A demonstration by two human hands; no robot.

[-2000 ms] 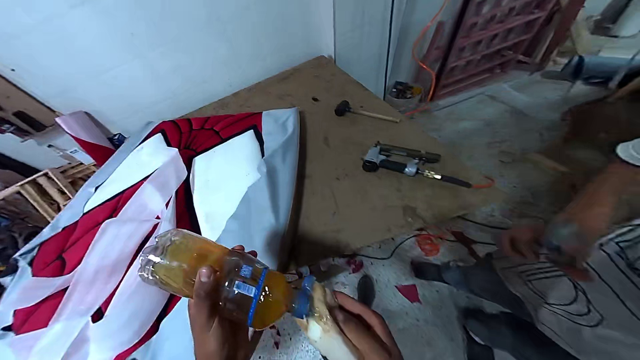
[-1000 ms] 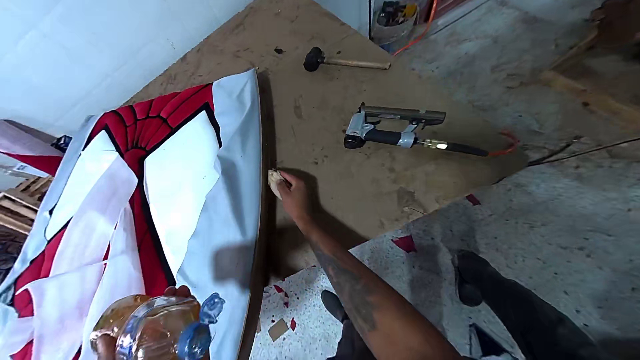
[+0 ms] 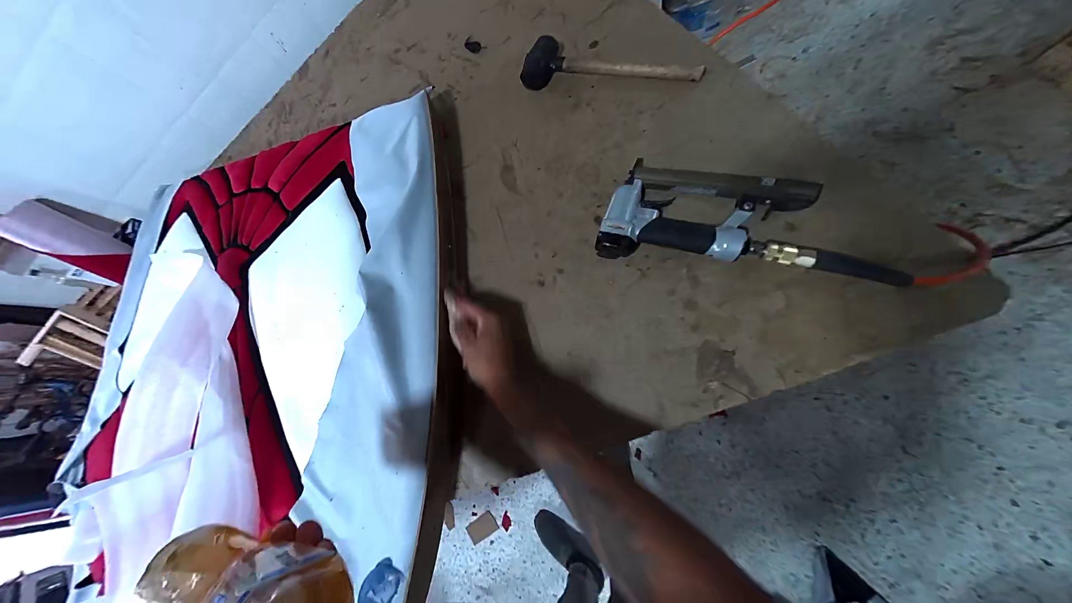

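Note:
My left hand (image 3: 301, 536), at the bottom left, is shut around a clear plastic bottle (image 3: 251, 574) of amber liquid with a blue cap (image 3: 382, 579). The bottle is over a panel covered in red, white and light grey upholstery material (image 3: 389, 276) with black trim. Beside the panel's right edge (image 3: 437, 335), my right hand (image 3: 477, 335) has its fingers drawn together, with a small pale piece partly visible at the fingertips. Blur hides what that piece is and whether it touches the edge.
On the brown tabletop (image 3: 586, 335) lie a black-headed mallet (image 3: 615, 69) and a pneumatic stapler (image 3: 670, 222) joined to an orange air hose (image 3: 963, 260). A white wall (image 3: 167, 84) stands at the upper left. Red scraps and a shoe (image 3: 563, 536) show on the speckled floor below.
Two seconds ago both hands were together at the bottle's cap end; now my right hand is apart from it, at the panel's edge. The other person at the right has left view. The view has shifted.

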